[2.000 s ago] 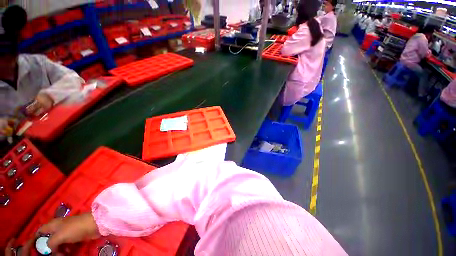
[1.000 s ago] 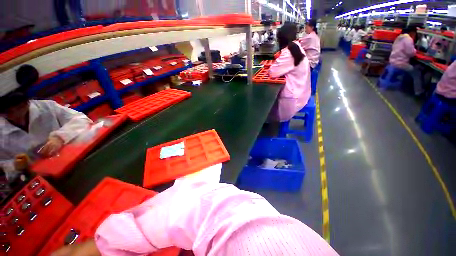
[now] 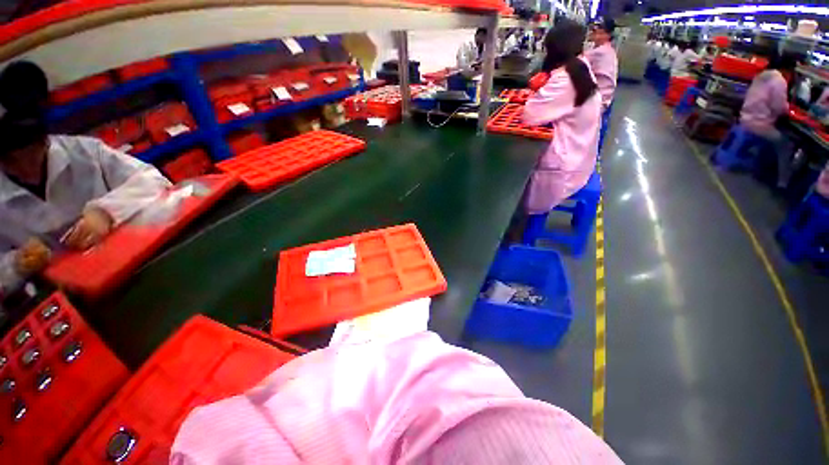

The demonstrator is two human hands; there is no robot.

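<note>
The red watch tray (image 3: 204,363) lies at the lower left, partly covered by my right sleeve. One watch head (image 3: 121,444) sits in a pocket near the bottom edge. The filled red tray (image 3: 68,400) lies left of it, with several watch heads in rows. The small red tray (image 3: 359,276) lies beyond my sleeve, with a pale-blue slip (image 3: 331,261) on it. A white paper sheet (image 3: 386,325) is partly under that tray. My right hand is cut off by the bottom edge; only the pink sleeve shows. My left hand is not in view.
A person in a white smock works over a red tray (image 3: 136,238) across the dark-green bench (image 3: 400,182). An empty red tray (image 3: 291,159) lies further back. A blue bin (image 3: 521,297) stands on the floor at the bench's right. A person in pink sits beyond it.
My right hand, earlier at the lower left with a watch head at its fingers, has dropped out of the picture. The camera view has shifted.
</note>
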